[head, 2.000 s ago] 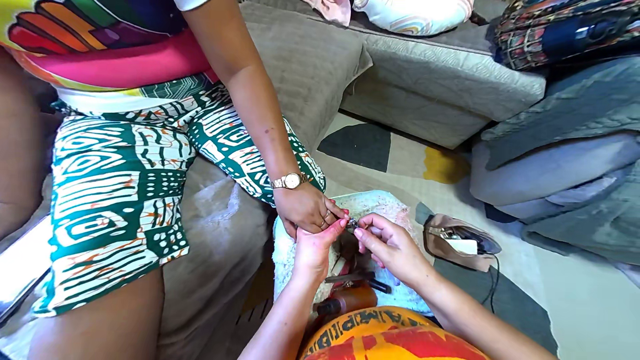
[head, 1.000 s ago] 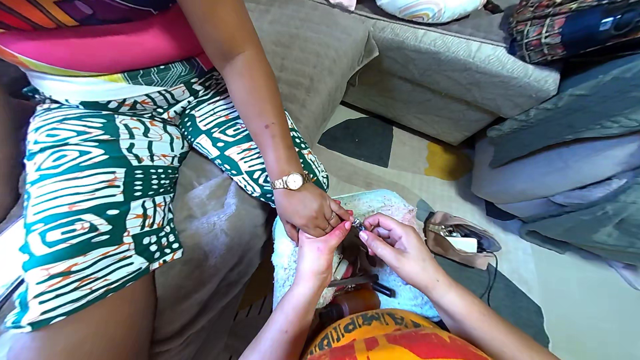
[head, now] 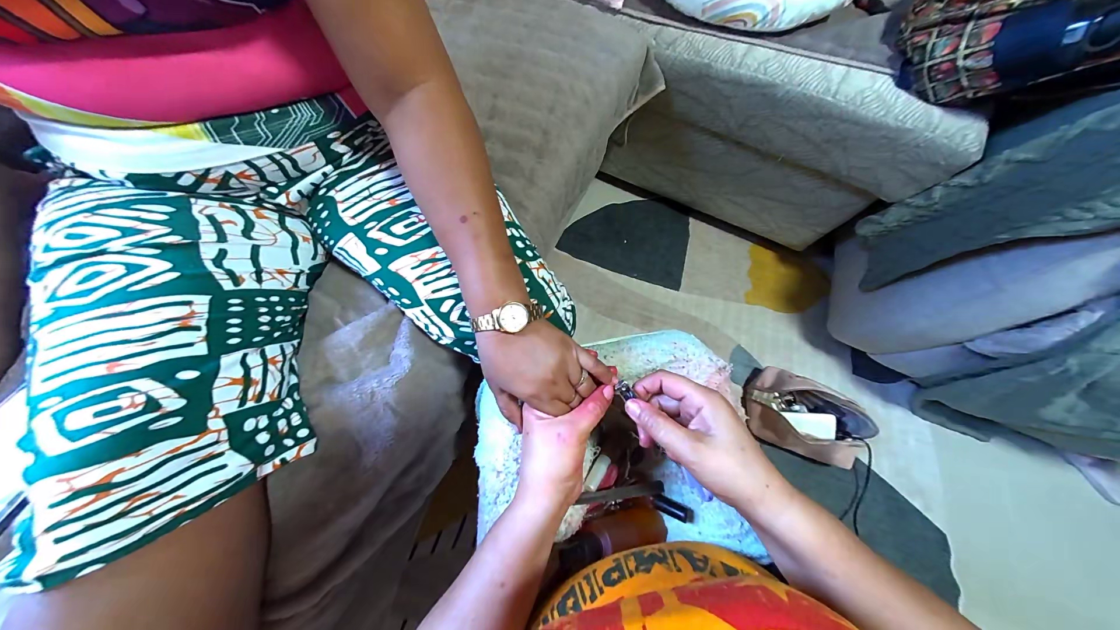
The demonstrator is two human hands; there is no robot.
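Observation:
My left hand (head: 556,442) grips a finger of another person's hand (head: 535,366), which wears rings and has a gold-toned wristwatch (head: 511,318) at its wrist. Between thumb and fingers, my right hand (head: 687,420) holds a small metal tool (head: 624,390), perhaps a nail clipper, at that person's fingertip. Its exact form is partly hidden by my fingers. Beneath the hands lies a pale fluffy towel (head: 503,477) with small bottles, a dark flat stick (head: 619,493) like a nail file, and a brown bottle (head: 626,530) on it.
An open tan pouch (head: 770,427) with a white item and a dark cord is on the patterned rug (head: 626,236), right of the towel. The other person sits on the left in green-and-white patterned trousers (head: 122,350). A grey sofa (head: 787,131) stands behind, and grey blankets (head: 1006,262) are at right.

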